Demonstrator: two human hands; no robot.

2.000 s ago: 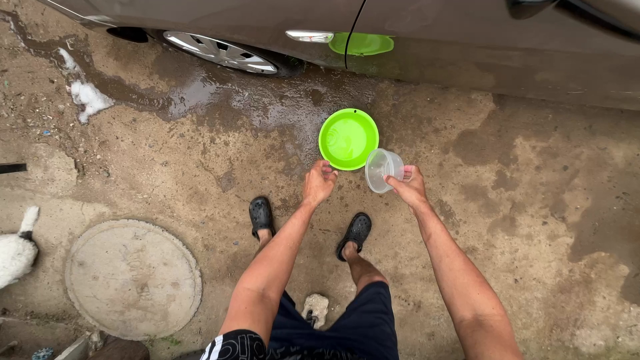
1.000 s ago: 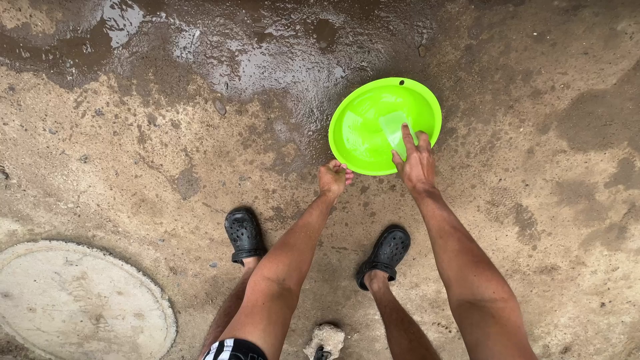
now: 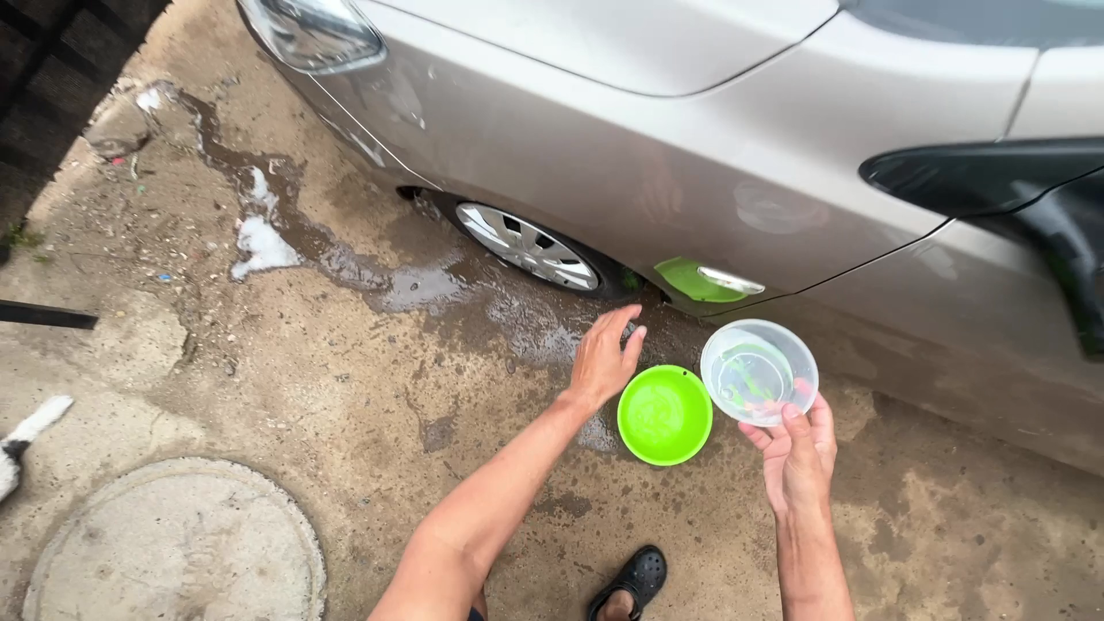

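My right hand (image 3: 798,453) holds a clear plastic tub (image 3: 757,366) by its lower rim, thumb on the near side; some water seems to be inside. Left of the tub and below it, a bright green plastic basin (image 3: 664,416) rests on the wet concrete, with a little liquid at its bottom. My left hand (image 3: 605,354) is empty, fingers apart, above the ground just up and left of the basin. Beyond both hands stands a silver-beige car (image 3: 621,164), whose lower side mirrors the basin in green.
The car's front wheel (image 3: 526,246) is by a wet streak with white foam (image 3: 261,246). A round concrete cover (image 3: 181,548) lies at lower left, with part of a black-and-white animal (image 3: 26,444) above it. My black clog (image 3: 634,578) stands below the basin.
My right hand, over the basin one second ago, is now raised to its right with the clear tub. My left hand has moved from the basin's near edge towards the car. The view has shifted strongly.
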